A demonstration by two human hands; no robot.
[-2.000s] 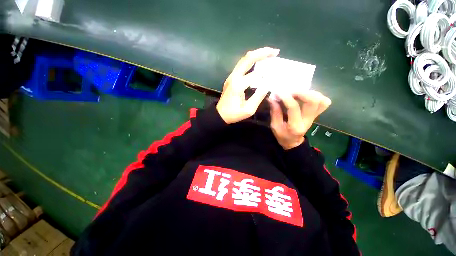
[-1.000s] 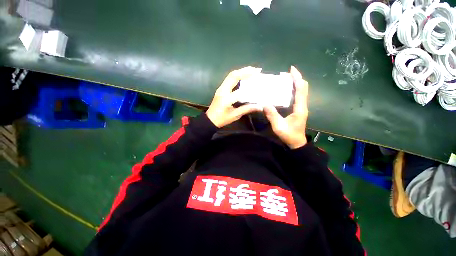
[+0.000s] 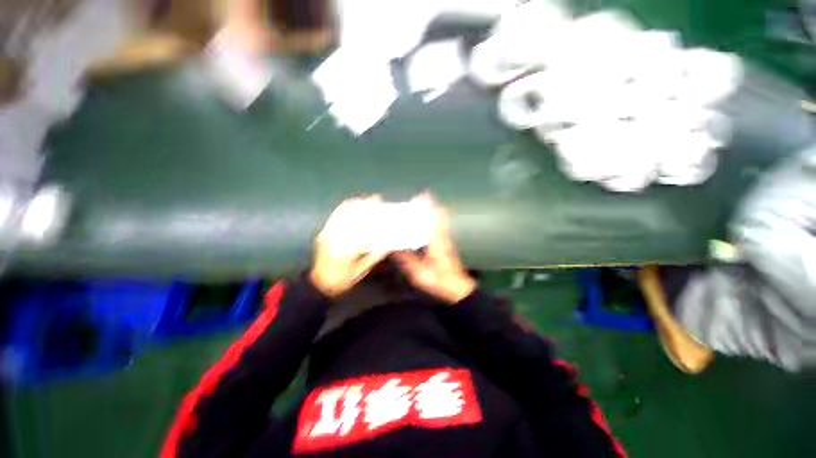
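Observation:
The head view is blurred. A small white carton [image 3: 404,224] is held between both hands just over the near edge of the dark green bench. My left hand [image 3: 344,246] grips its left side. My right hand [image 3: 438,255] grips its right side, fingers along the edge. The carton is overexposed, so its flaps and contents cannot be told. White folded leaflets [image 3: 358,89] lie in a loose pile beyond the hands. A heap of white coiled cables [image 3: 626,98] lies to the right of them.
The green bench [image 3: 206,170] runs across the view. Blurred white boxes [image 3: 43,215] stand at its left edge. Blurred brown shapes are at the far left. Blue stools [image 3: 80,331] stand below the bench. A person's grey-clothed leg and tan shoe [image 3: 684,344] show at right.
The view has swung right and up, bringing the leaflet pile and more of the cable heap into sight. Both hands still hold the white carton, now lower in the picture.

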